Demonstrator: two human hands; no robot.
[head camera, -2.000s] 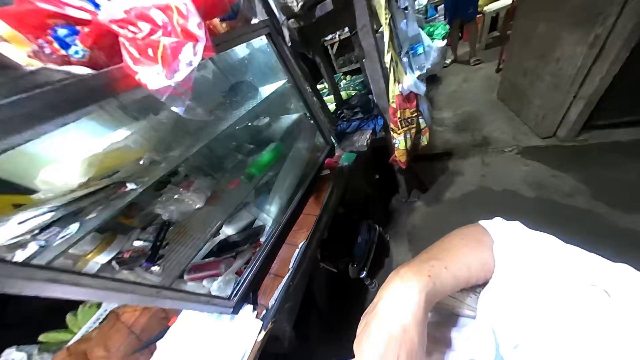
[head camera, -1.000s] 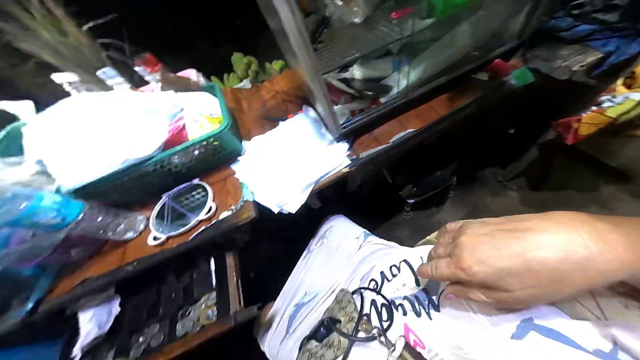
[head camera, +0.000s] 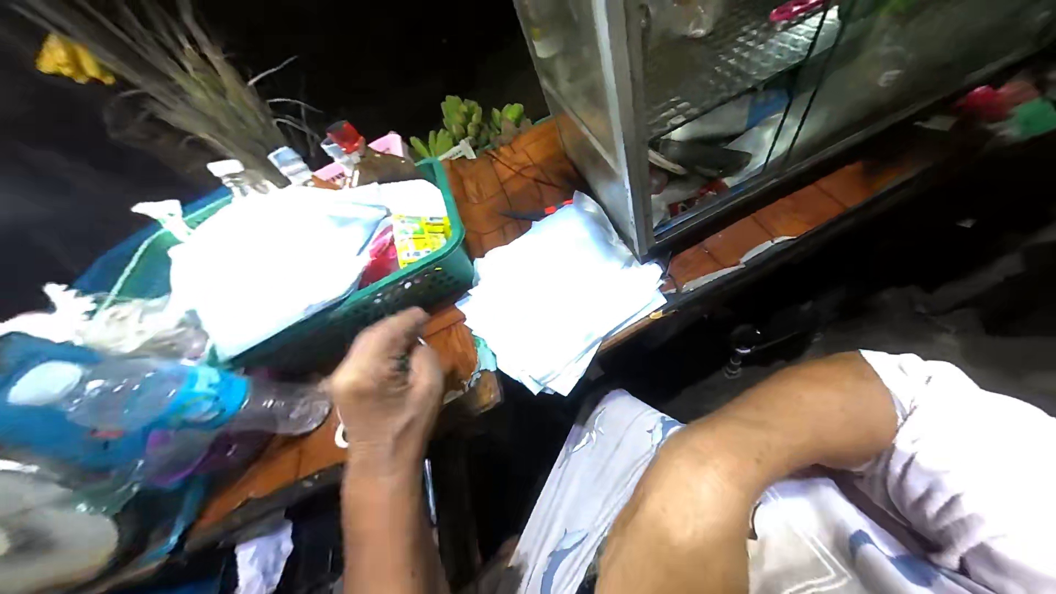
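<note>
My left hand (head camera: 392, 375) is over the tiled counter's edge, its fingers curled, just in front of a green plastic basket (head camera: 412, 285). Whether it grips anything small is unclear. A bit of a white rim (head camera: 341, 433) shows beside the wrist. White plastic bags (head camera: 272, 247) and a yellow printed packet (head camera: 419, 238) fill the basket. Right of the hand lies a stack of white paper sheets (head camera: 561, 293). A clear plastic bottle with a blue label (head camera: 206, 396) lies to the left. My right arm is bent at the lower right, over white patterned cloth (head camera: 590, 487); its hand is out of view.
A glass display case (head camera: 619, 124) with a metal frame stands on the tiled counter (head camera: 763, 223) at the upper right. Behind the basket are bottles (head camera: 289, 165), green bananas (head camera: 470, 124) and a bundle of dry stalks (head camera: 198, 82). A white cloth or bag (head camera: 264, 557) hangs below the counter.
My left hand has come into view by the basket. My right hand, on the printed cloth a second ago, is out of view. Since two seconds ago the view has swung left.
</note>
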